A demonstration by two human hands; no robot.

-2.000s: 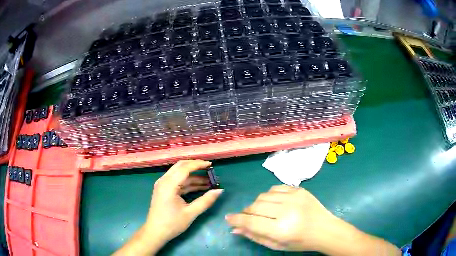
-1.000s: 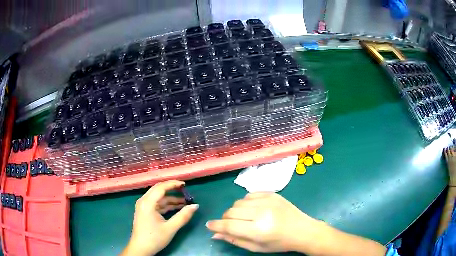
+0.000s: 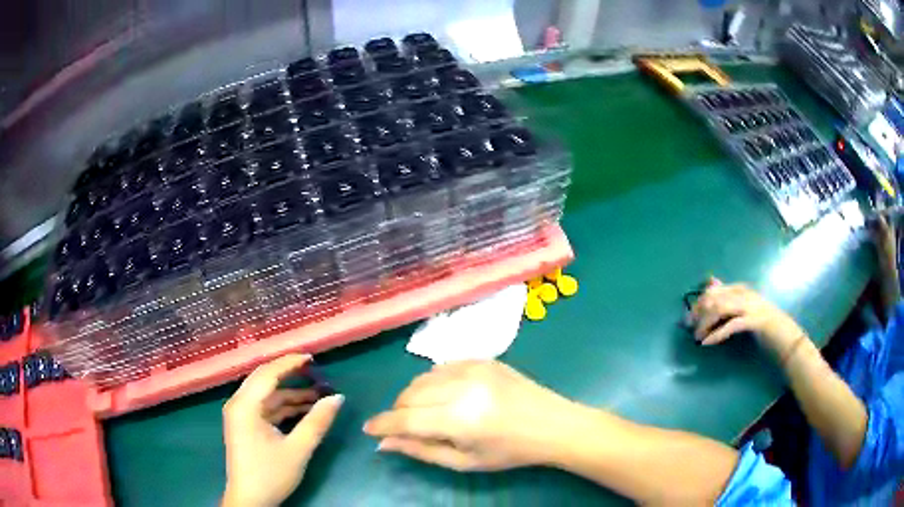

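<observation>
My left hand holds a black device housing on edge between thumb and fingers, above the green bench mat. Part of the housing is hidden by the fingers and it is blurred. My right hand is just to the right, apart from the housing, palm down with the fingers bent together and pointing left; whether it holds anything small cannot be seen. A tall stack of clear blister trays, the top one filled with black housings, stands behind my hands on a red-pink tray.
A white cloth and several yellow finger cots lie at the stack's right corner. A red-pink turnover tray with housings is at left. A co-worker's hand with blue sleeve is at right, near a parts tray and yellow-brown frame.
The view has swung right, so the bench and stack appear further left. The co-worker's hand and arm have come further into view. My left hand still holds the housing, with my right hand beside it.
</observation>
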